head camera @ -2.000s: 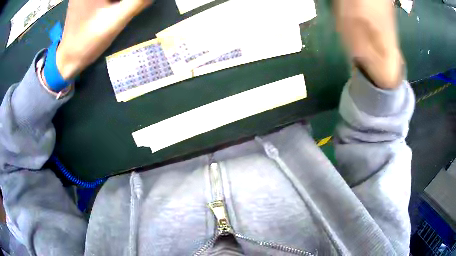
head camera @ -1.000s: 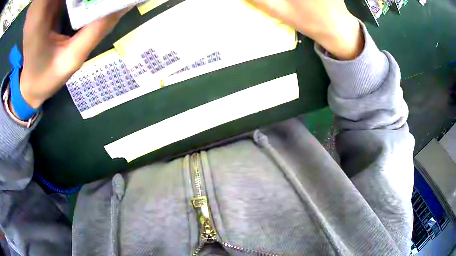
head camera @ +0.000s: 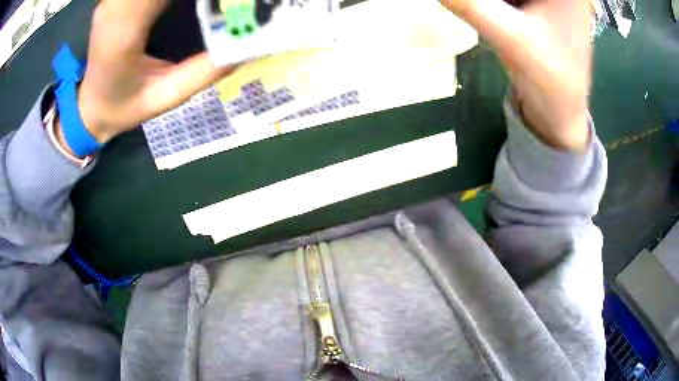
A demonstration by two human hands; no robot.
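A power supply unit (head camera: 279, 31), a pale grey tray with a green terminal block (head camera: 240, 18) at its left end, is at the top edge, partly cut off. My left hand (head camera: 138, 82) holds its left end, thumb along the near side. My right hand (head camera: 532, 52) is at the upper right, blurred and cut off at the top; its fingertips and any tool in them cannot be made out. Below the unit lies a label sheet (head camera: 190, 128) with rows of grey-purple labels, overlapped by a cream backing sheet (head camera: 402, 74).
An empty cream backing strip (head camera: 327, 182) lies nearest me on the green mat (head camera: 112, 197). A blue coiled cord (head camera: 100, 277) hangs at the left edge. Blurred silver parts (head camera: 619, 15) stand at the upper right. A printed sheet (head camera: 26, 26) is at the upper left.
The unit, only a corner of which showed a second ago, shows more at the top, with its green block visible. My right hand has moved up and right relative to the sheets.
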